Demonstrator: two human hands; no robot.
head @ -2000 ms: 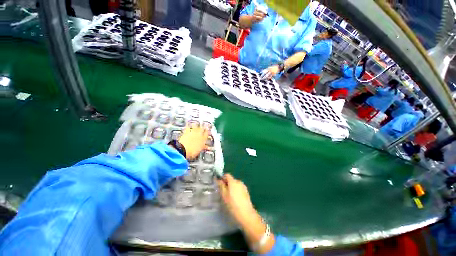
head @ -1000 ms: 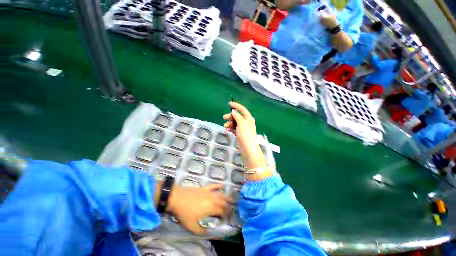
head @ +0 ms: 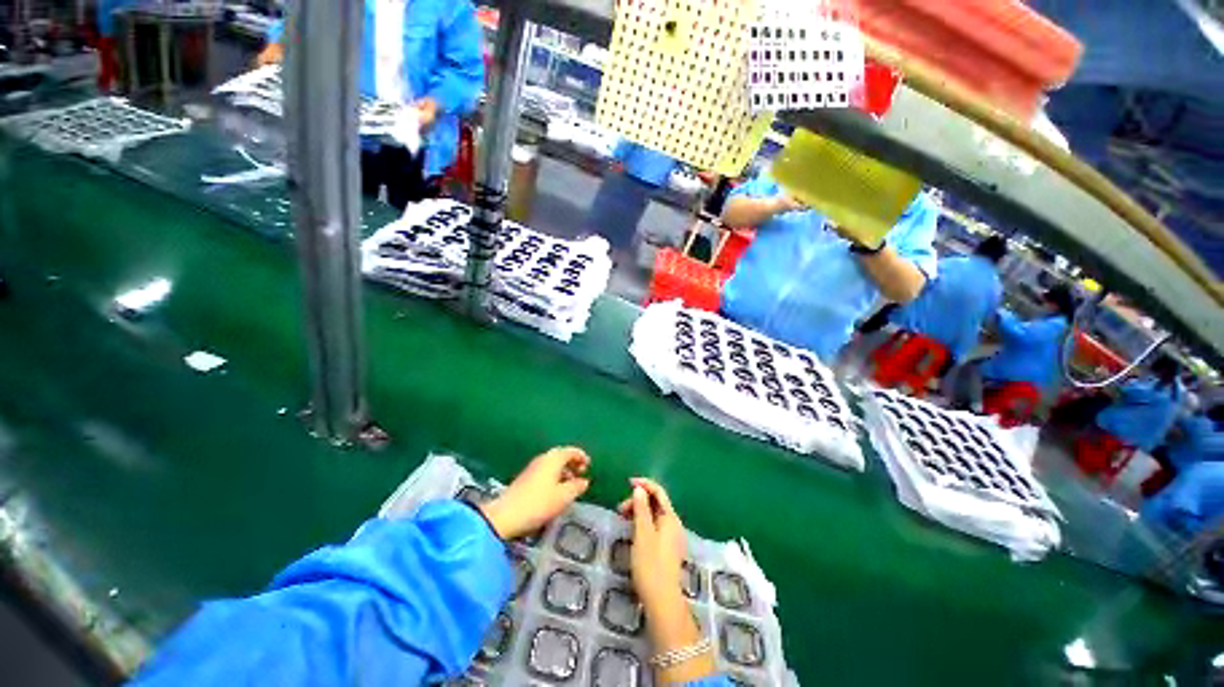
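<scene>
A translucent white pocket tray [head: 771,605] lies on the green bench at the bottom centre, its near part cut off by the picture's edge. Its pockets hold rows of silver-grey rounded-square housings [head: 554,652]. My left hand [head: 540,493] is over the tray's far edge, left of centre, with curled fingers. My right hand [head: 654,537] is just to its right, over the tray, with fingertips close together and pointing away from me. A small gap separates the hands. Anything held in either hand is too small or hidden to tell. No tweezers can be made out.
Stacked white trays of black parts [head: 752,380] line the bench's far side. A metal post [head: 329,228] stands left of my tray. A small white scrap [head: 204,361] lies farther left. A person in blue [head: 819,275] holds a yellow sheet [head: 846,184] across the bench. Perforated sheets hang above.
The view has tilted up and turned left, so the tray sits lower. My left hand has moved from the tray's near part to its far edge, and both hands are now close together.
</scene>
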